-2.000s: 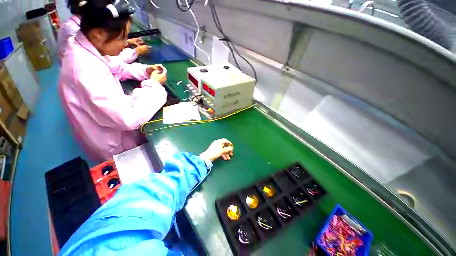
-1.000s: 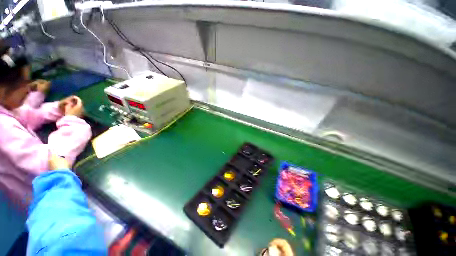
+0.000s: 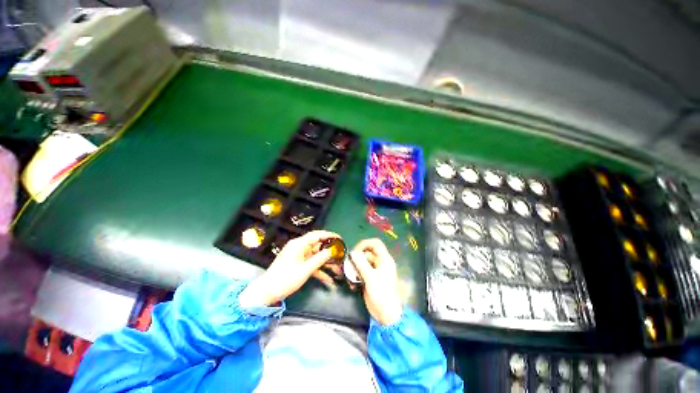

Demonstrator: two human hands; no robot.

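My left hand (image 3: 295,265) holds a round dark housing (image 3: 335,250) with an amber inside, low in the middle of the view. My right hand (image 3: 376,278) holds a silver disc (image 3: 352,270) close beside the housing; whether the two touch I cannot tell. The black pocket tray (image 3: 269,175) lies behind and left of my left hand. It holds amber units in its left column and dark units, some with thin pale lines, in its right column. The blue parts box (image 3: 394,172) of red-pink pieces stands behind my hands. Short coloured leads (image 3: 380,219) lie loose in front of it.
A clear blister tray (image 3: 503,244) with rows of silver discs lies right of the blue box. Stacked black trays (image 3: 625,253) of amber units stand farther right. A power supply (image 3: 96,65) stands upper left beside a yellow cable (image 3: 146,102). A lower disc tray (image 3: 556,372) shows below the bench edge.
The view has swung right and down. My left hand has come from the far left to in front of me, beside my right hand. Housing and disc now show in my hands.
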